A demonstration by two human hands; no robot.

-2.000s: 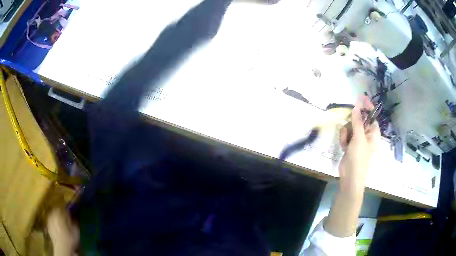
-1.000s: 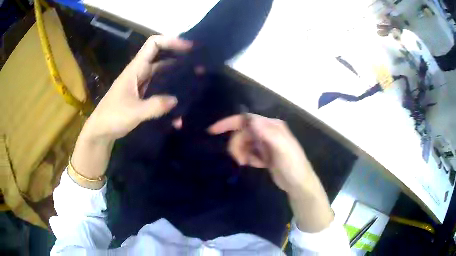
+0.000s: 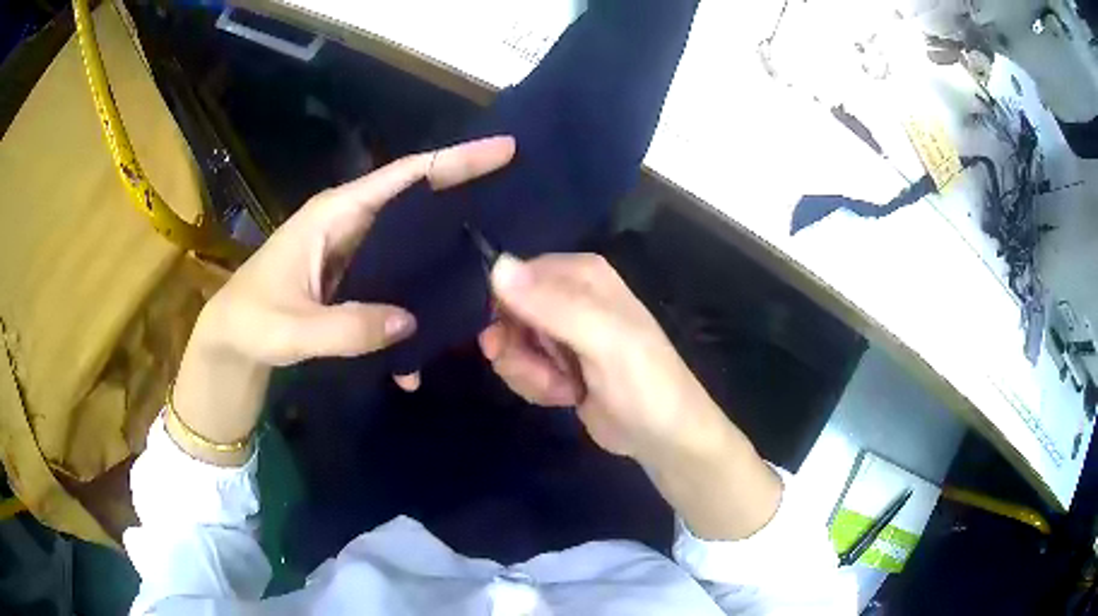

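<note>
A dark navy garment panel (image 3: 554, 132) runs from the white tabletop down over the edge to the lap. My left hand (image 3: 319, 271) holds the panel's lower part, thumb on top, index finger stretched over the cloth and other fingers mostly hidden beneath it. My right hand (image 3: 578, 343) is closed on slim dark snips or tweezers (image 3: 478, 241), whose pointed tip lies over the cloth between the two hands. The tool's rear is hidden in the fist. The panel's lower edge blends with the dark lap.
The white tabletop (image 3: 747, 157) carries a navy strip (image 3: 855, 214), a beige paper tag (image 3: 933, 150) and dark trimmings (image 3: 1017, 217). Black-handled scissors (image 3: 877, 527) lie on a white and green booklet (image 3: 852, 499) at lower right. A yellow-framed trolley with tan cloth (image 3: 96, 277) stands at left.
My right hand has come from the trimmings on the table to the cloth on the lap. My left hand has come from the trolley side to the panel and now holds it.
</note>
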